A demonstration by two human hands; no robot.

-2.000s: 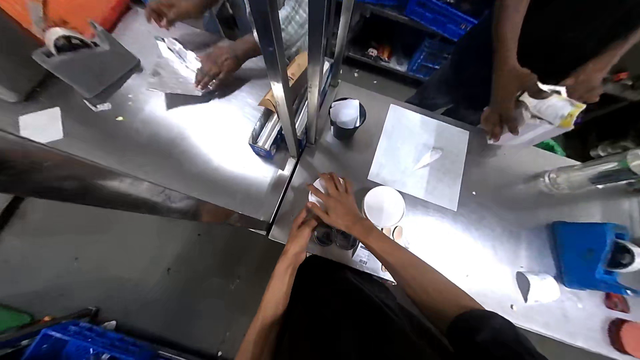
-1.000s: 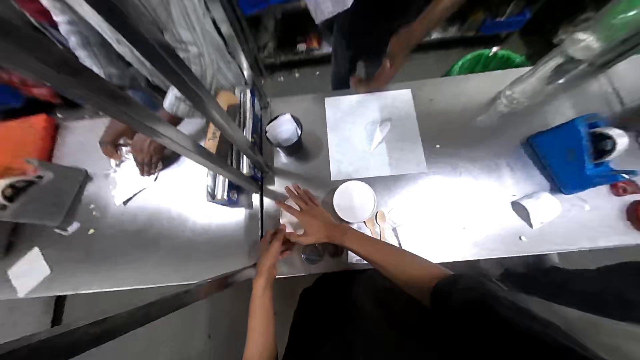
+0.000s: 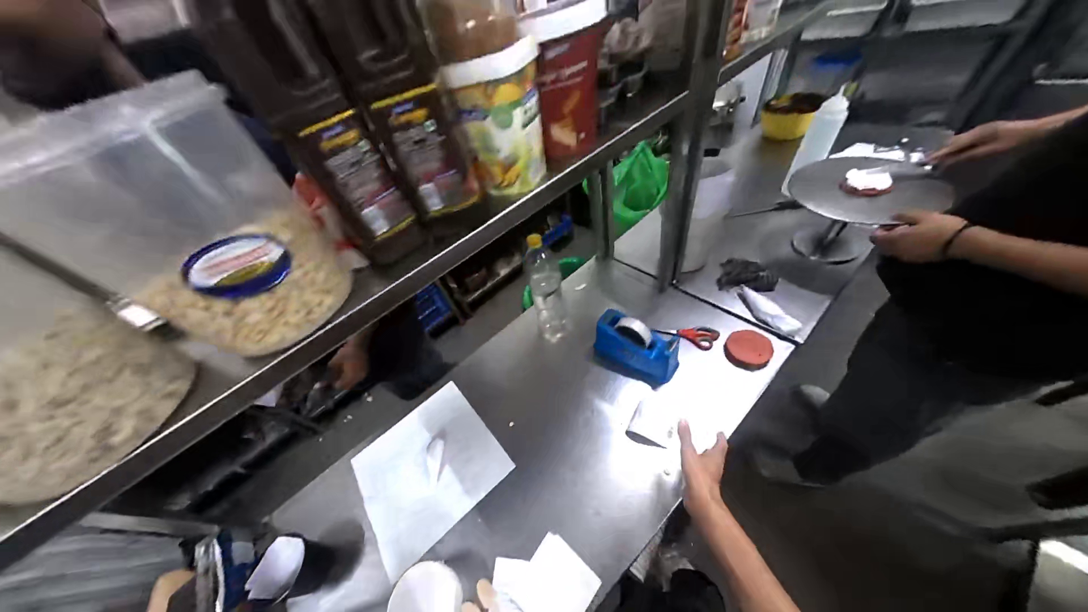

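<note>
My right hand [image 3: 704, 466] reaches over the front edge of the steel table [image 3: 544, 416], fingers apart and nothing in it. Just left of its fingertips lies a curled white paper piece [image 3: 653, 422]. Beyond that stand a blue tape dispenser [image 3: 636, 347], red-handled scissors [image 3: 699, 337] and a round red object [image 3: 749, 349]. A large white paper sheet [image 3: 433, 476] with a small white piece on it lies to the left. White paper squares [image 3: 552, 578] and a white round container [image 3: 427, 588] are at the bottom. My left hand is out of view.
A steel shelf [image 3: 408, 280] with clear tubs [image 3: 238, 289], cartons and buckets spans the upper left. A plastic bottle [image 3: 546, 291] stands at the table's far edge. At right, another person holds a round turntable [image 3: 871, 189] bearing a small topped item. A shelf post [image 3: 687, 144] rises behind.
The view has swung far to the right. My right hand has left the spot beside my left hand and now reaches near the curled paper. My left hand has gone out of view.
</note>
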